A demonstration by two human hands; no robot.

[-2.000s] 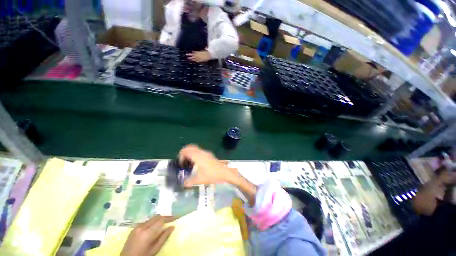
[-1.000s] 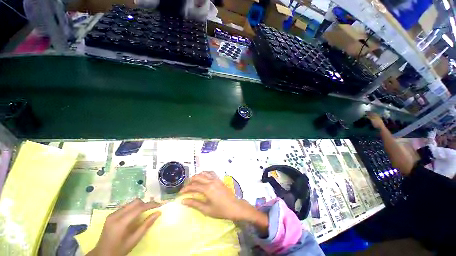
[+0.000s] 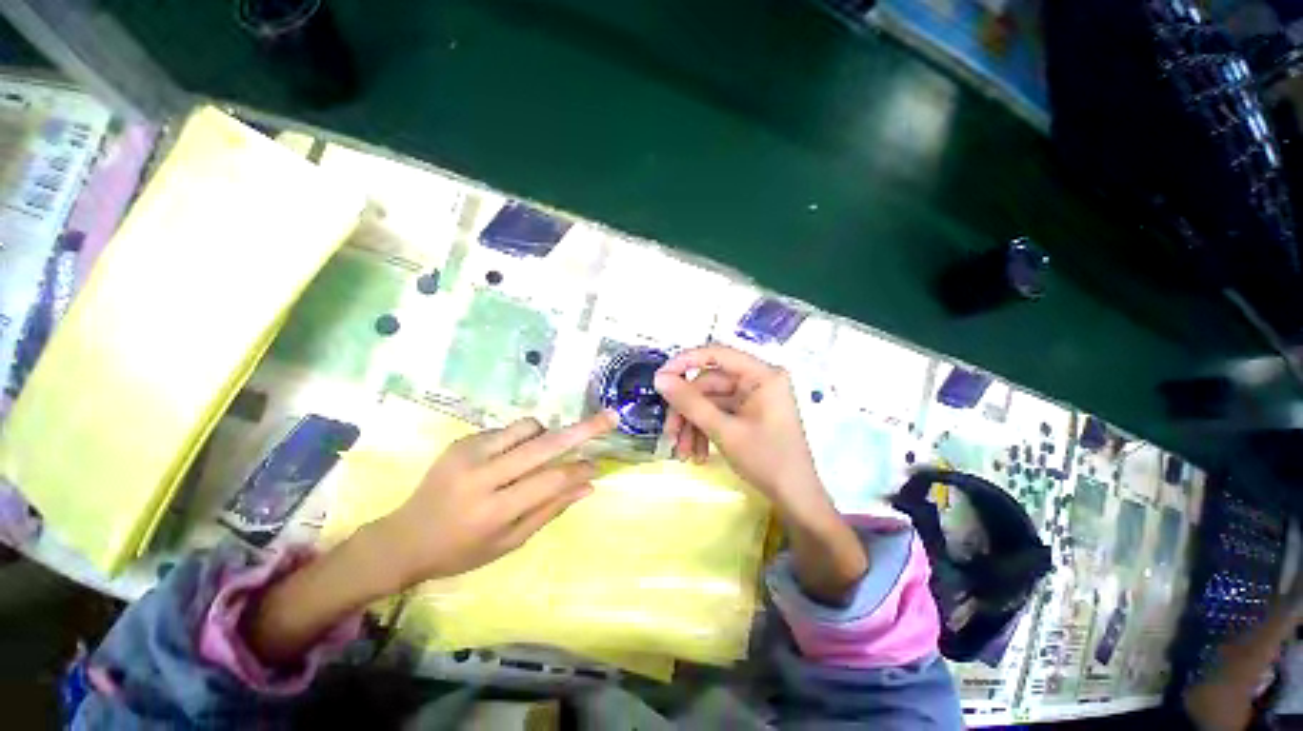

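A black cylindrical unit (image 3: 633, 389) with a shiny ringed top stands on the bench at the back edge of the yellow sheets (image 3: 600, 550). My left hand (image 3: 493, 493) lies over the sheets, its index fingertip touching the near left rim of the unit's top. My right hand (image 3: 743, 421) is at the unit's right side, thumb and index finger pinched together over the top. Whether something tiny is between them is too small to tell. The other right fingers are curled beside the unit.
A stack of yellow sheets (image 3: 157, 314) lies at left. A black looped item (image 3: 986, 557) and small dark dots (image 3: 1036, 464) are at right. The green belt (image 3: 686, 157) behind carries black units (image 3: 1022, 269). A black tray (image 3: 1240, 550) and another person's arm (image 3: 1243, 671) show at far right.
The view has turned and moved closer. My hands have gone from the yellow sheets to the black unit, with a left fingertip on its rim and my right fingers over its top.
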